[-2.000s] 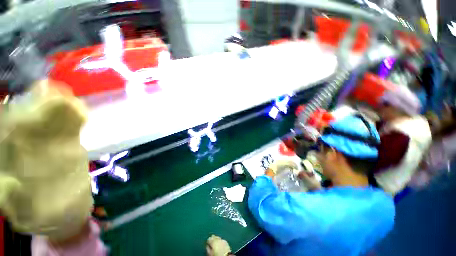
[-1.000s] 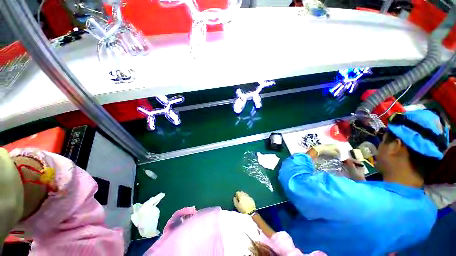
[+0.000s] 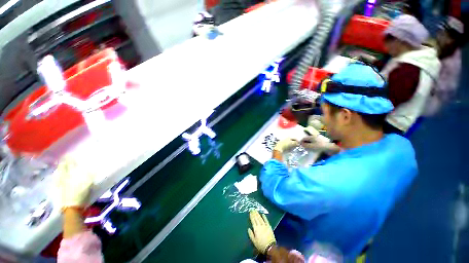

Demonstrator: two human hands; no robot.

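Observation:
My left hand [image 3: 73,185], in a cream glove, is raised at the near edge of the white shelf at left. Its fingers are blurred and washed out, so I cannot tell if they hold anything. My right hand [image 3: 262,231], gloved, lies on the green bench with its fingers extended and holds nothing. Its fingertips are at the lower edge of the clear glittering film [image 3: 241,201]. A white cloth [image 3: 247,184] lies just beyond the film. A small lit balloon-dog lamp [image 3: 114,204] stands on the dark green belt, just right of my left hand.
A large glowing balloon-dog lamp [image 3: 85,105] is on the white shelf [image 3: 169,97]. More small lit lamps [image 3: 199,135] stand along the belt. A dark-ended reel [image 3: 243,162] sits by the white board. A blue-gowned coworker [image 3: 349,174] works close on the right; more people are behind.
The view has swung right and tilted. My left hand has come into clear view at the shelf. My right hand has moved up to the film, its fingers now extended.

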